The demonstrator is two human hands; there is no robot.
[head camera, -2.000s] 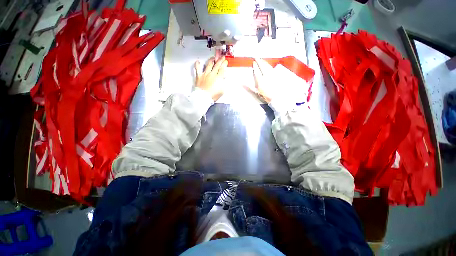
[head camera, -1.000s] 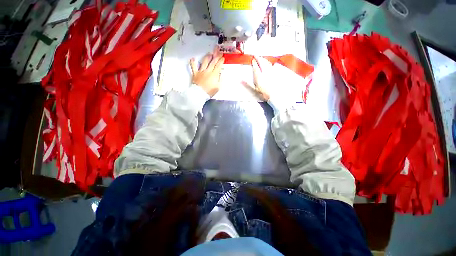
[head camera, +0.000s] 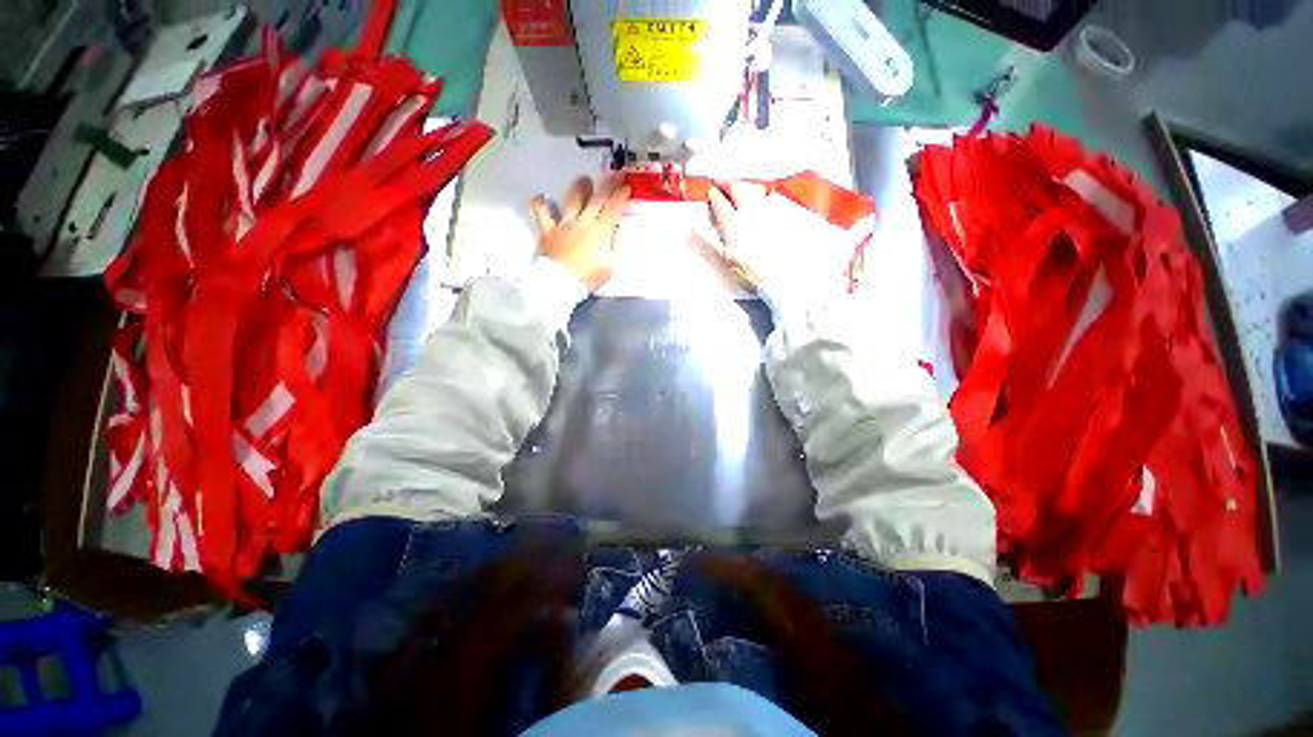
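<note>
A red strap (head camera: 821,193) lies across the white sewing plate (head camera: 497,216), its left part under the small metal parts below the sewing machine head (head camera: 655,87). Its right end bends down towards the right. My left hand (head camera: 580,235) lies at the strap's left end, fingers spread, fingertips near the needle area. My right hand (head camera: 737,235) rests with its fingertips on the strap just right of the needle area. Glare hides part of my right hand and its exact hold. Both forearms wear cream sleeve covers.
A left pile of red straps (head camera: 274,317) and a denser right pile (head camera: 1094,360) flank the plate. The metal table plate (head camera: 648,418) is nearest my body. A white oval attachment (head camera: 861,46), a small tool (head camera: 991,98) and a white ring (head camera: 1104,52) are at the upper right.
The strap now lies further left under the machine head, with less of it to the right. Both hands have moved slightly left, and the view has shifted a little.
</note>
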